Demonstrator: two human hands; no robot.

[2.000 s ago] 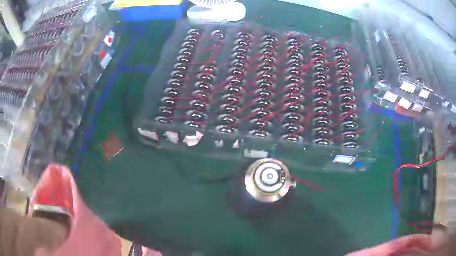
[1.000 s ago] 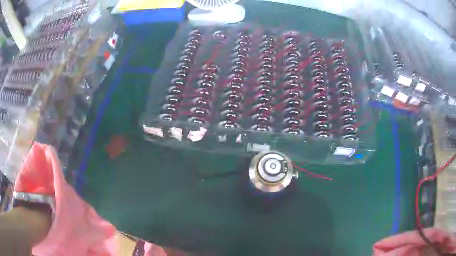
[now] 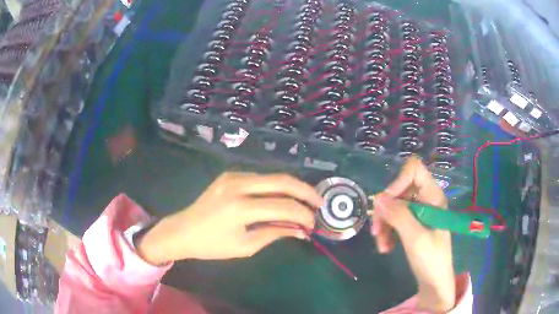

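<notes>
The round test fixture (image 3: 342, 207) stands on the green mat, with a round part with concentric rings on its top. My left hand (image 3: 245, 216) lies at the fixture's left edge, fingertips touching its rim. Thin red lead wires (image 3: 334, 259) run from under its fingers down to the right over the mat. My right hand (image 3: 414, 214) holds the green test probe (image 3: 450, 221) at the fixture's right side, tip towards the rim. The exact contact is hidden by the fingers.
A clear blister tray (image 3: 245, 145) with rows of small dark wired parts lies behind the fixture. Stacked trays stand at left (image 3: 46, 122) and right (image 3: 512, 110). The red probe cable (image 3: 475, 168) loops at right. A small brown square (image 3: 122, 145) lies on the mat at left.
Both hands have moved in from the lower edges to the fixture. The green probe now shows in my right hand. The red lead has swung from the fixture's right to its lower side. The view has shifted.
</notes>
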